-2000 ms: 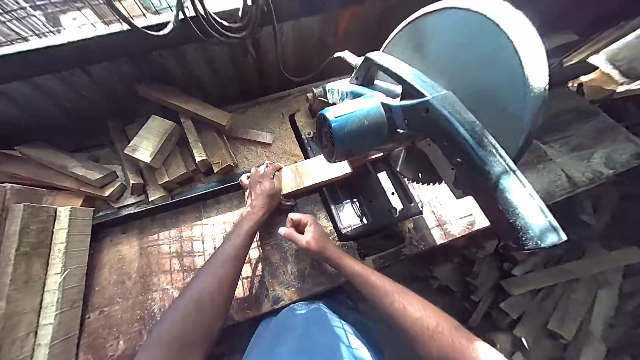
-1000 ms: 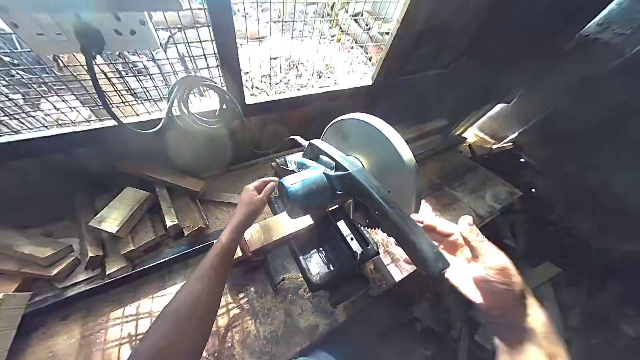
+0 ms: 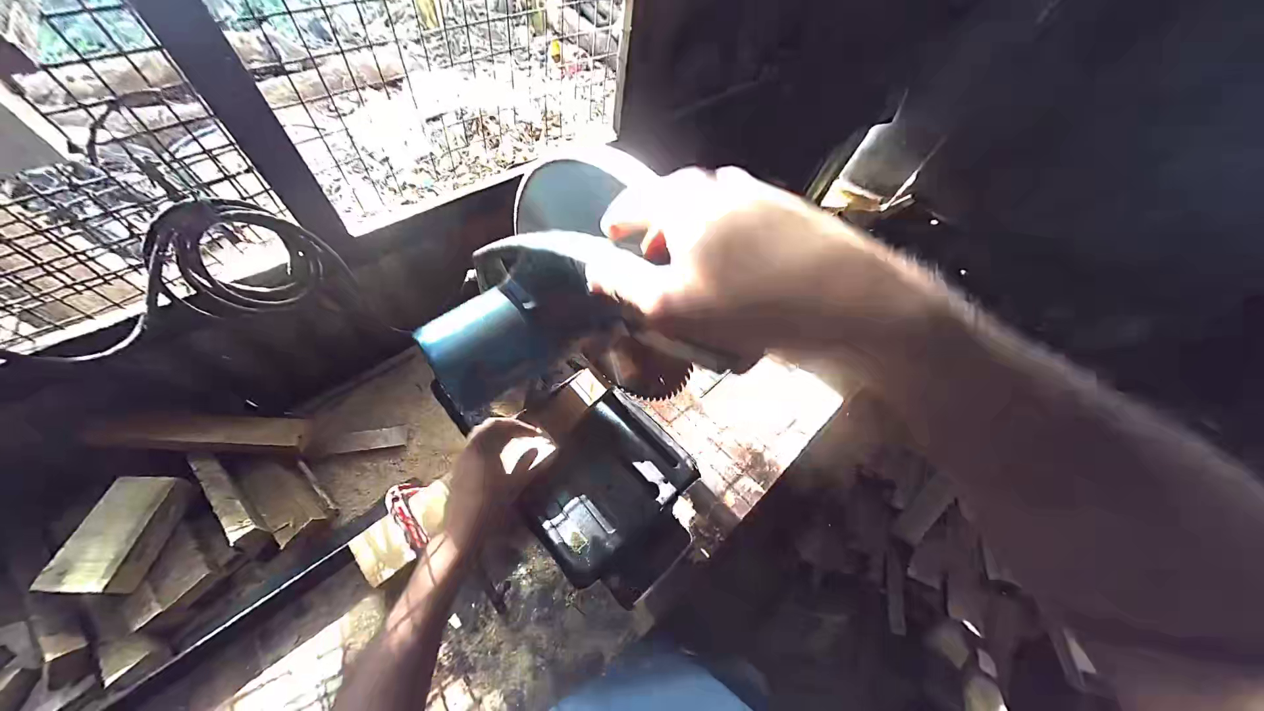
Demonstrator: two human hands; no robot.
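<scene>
A miter saw with a blue motor housing [image 3: 484, 341], a toothed blade [image 3: 650, 370] and a pale round guard [image 3: 568, 197] stands on the bench. My left hand [image 3: 499, 469] curls over a wooden block [image 3: 380, 548] lying against the black saw base [image 3: 592, 504]; the block's far part is partly hidden by hand and saw. A red-and-white band [image 3: 405, 515] is by the left wrist. My right hand [image 3: 691, 237], bright and blurred, is over the saw arm beside the guard; its fingers' contact with the saw is unclear.
Cut wooden blocks [image 3: 114, 533] lie piled on the left of the bench, behind a dark metal rail [image 3: 267, 592]. A coiled black cable [image 3: 232, 257] hangs by the mesh window [image 3: 444, 89]. Wood offcuts [image 3: 928, 513] lie below on the right.
My right hand has moved from the right of the saw to over its arm. My left hand has gone from beside the motor housing down to the block. The view has shifted closer.
</scene>
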